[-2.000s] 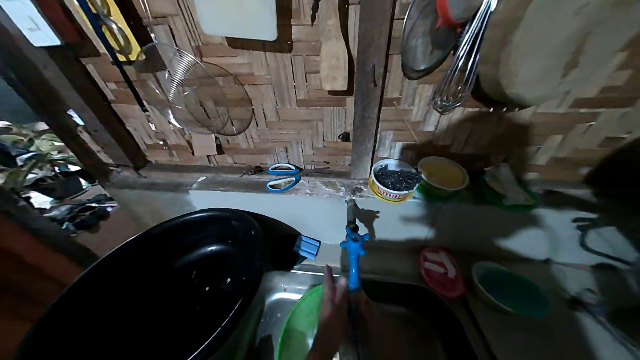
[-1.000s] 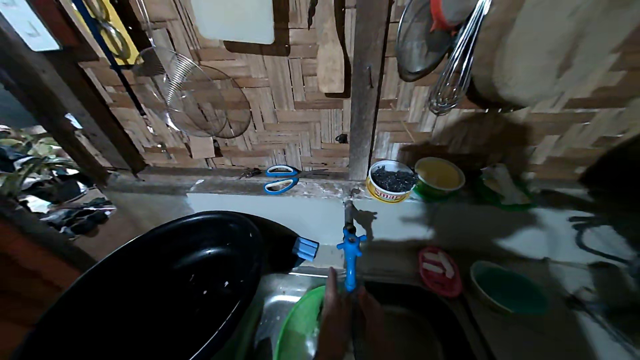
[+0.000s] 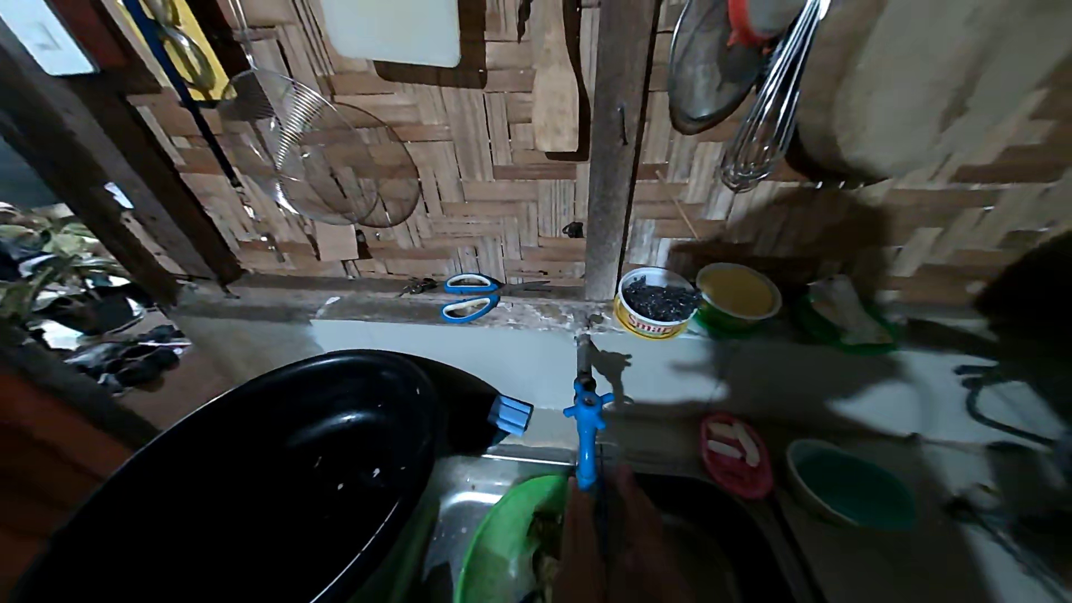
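Observation:
A blue plastic faucet sticks out from the wall over a metal sink. Just under its spout is my left hand, upright with fingers extended, beside a green plastic basin that holds brownish matter I cannot make out. My right hand is close to the right of the spout, blurred and dim, over a dark tub. A narrow gap separates the two hands, and no object shows in either. Their lower parts run out of the frame.
A big black basin fills the left. Blue-handled scissors, a tub of dark bits and a yellow-topped container sit on the ledge. Right of the sink are a red soap dish and a teal bowl. A whisk hangs above.
My hands stay under the faucet, with small shifts in their position. The objects around them have not plainly moved.

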